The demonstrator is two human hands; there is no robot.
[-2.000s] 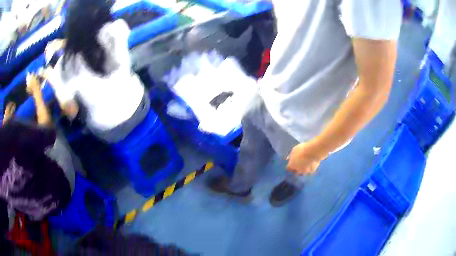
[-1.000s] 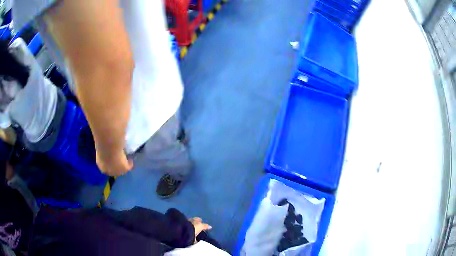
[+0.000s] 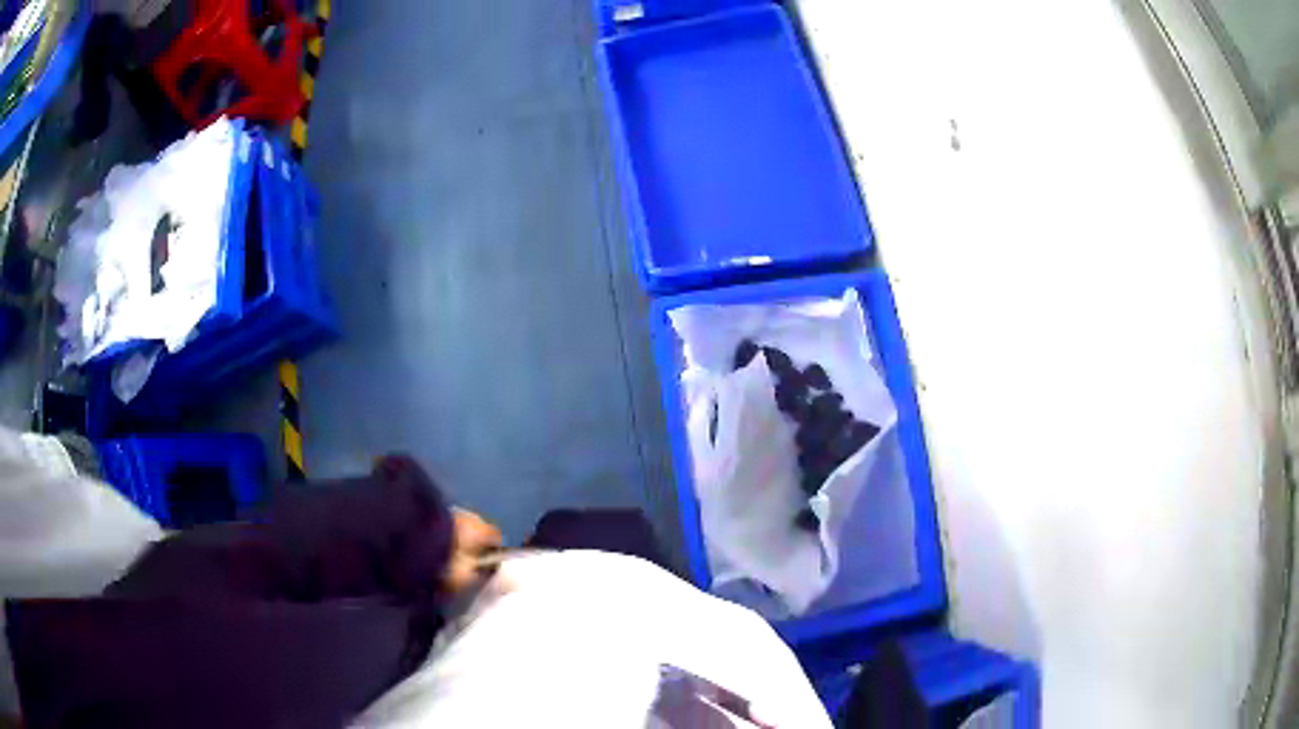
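My left hand [image 3: 475, 551] shows small and blurred at the end of a dark sleeve, at lower left centre. It is at the edge of a large white rounded surface, cloth or liner; I cannot tell which, nor whether the hand grips it. My right hand is not in view. Right of centre, a blue tray [image 3: 929, 534] holds a creased white liner [image 3: 741, 491]. Several black moulded parts [image 3: 822, 420] lie heaped on the liner, partly under its fold.
A blue tray [image 3: 734, 143] with no parts stands beyond, along the white wall [image 3: 997, 285]. At left are stacked blue crates [image 3: 292, 264] topped with white liner and dark parts, a red stool [image 3: 235, 64], a blue stool [image 3: 192, 477] and black-and-yellow floor tape [image 3: 291, 413].
The view has swung right and down from the benches. The standing person in a light shirt has left the picture, apart from possible white cloth at left. The lined tray now shows whole.
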